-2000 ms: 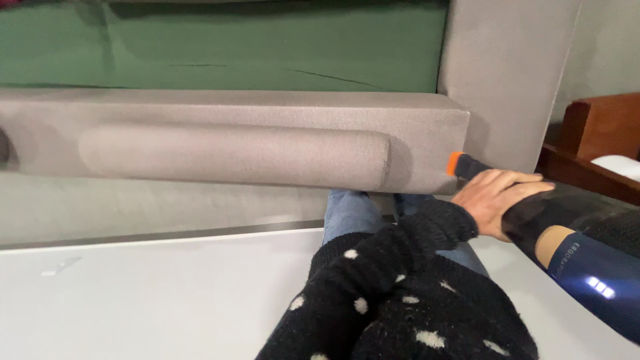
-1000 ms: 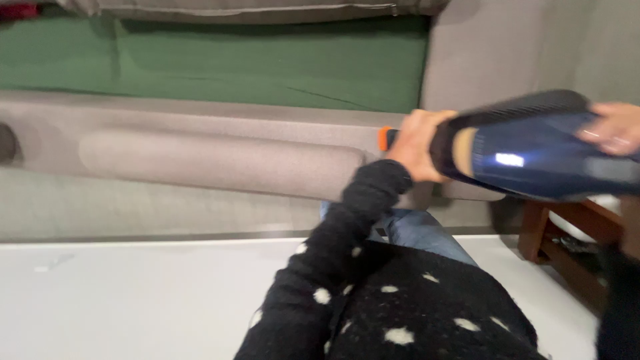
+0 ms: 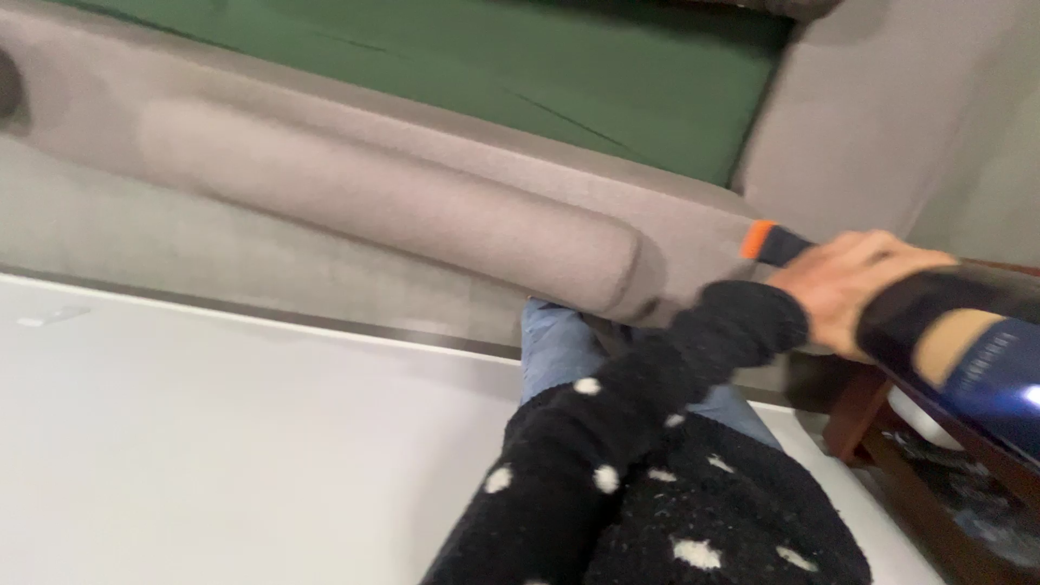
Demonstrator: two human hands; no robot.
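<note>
My left hand [image 3: 845,284] is closed around the front part of a dark blue handheld vacuum cleaner [image 3: 975,374]. Its narrow dark nozzle with an orange tip sticks out to the left of the hand, over or against the front edge of a grey-beige upholstered sofa [image 3: 674,219]. A light glows on the vacuum's body at the right edge. Left of the nozzle, a long rounded upholstered pad [image 3: 406,203] runs along the sofa front. Behind the front edge lies the green fabric base [image 3: 569,89]. My right hand is outside the view.
A white flat surface [image 3: 244,439] fills the lower left. Brown wooden furniture [image 3: 861,414] with a white rounded item [image 3: 926,418] stands at the lower right. A grey fabric sofa side [image 3: 877,97] rises at the upper right.
My right hand, on the vacuum one second ago, is out of view. The vacuum and my left hand have shifted right along the sofa edge since then. The view has tilted.
</note>
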